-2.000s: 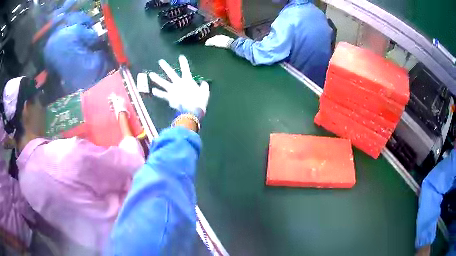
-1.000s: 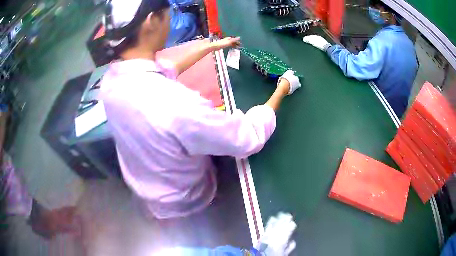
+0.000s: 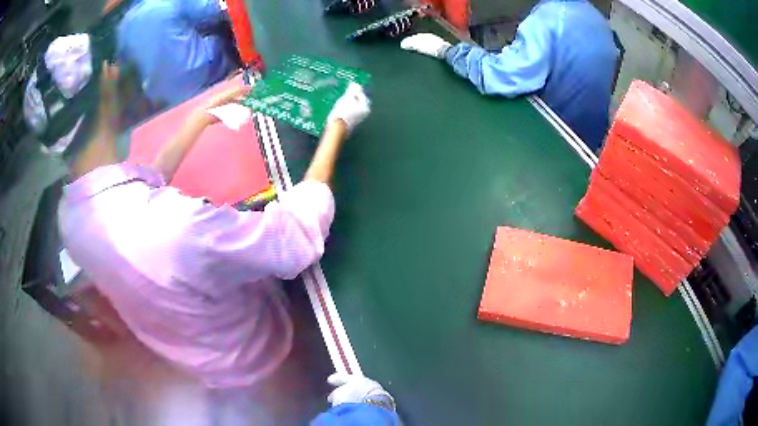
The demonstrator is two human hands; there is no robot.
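My left hand (image 3: 359,389), in a white glove with a beaded band at the wrist, is low in the head view at the white-and-red belt edge (image 3: 327,320). Its fingers are small and partly hidden, and I cannot tell whether they grip the edge. My right hand is not in view. A flat red-orange foam pad (image 3: 557,285) lies on the dark green belt (image 3: 415,250), to the right of and beyond my left hand. A leaning stack of foam pads (image 3: 661,183) stands at the belt's right edge.
A person in pink (image 3: 191,266) at the left holds a green circuit board (image 3: 303,91) over the belt edge. A person in blue (image 3: 548,58) rests a gloved hand beside dark board assemblies (image 3: 391,23). Another blue sleeve (image 3: 740,383) shows lower right.
My left hand has come back from far over the belt to its near left edge. The person in pink has lifted the green board off the belt and moved it left. The view has shifted.
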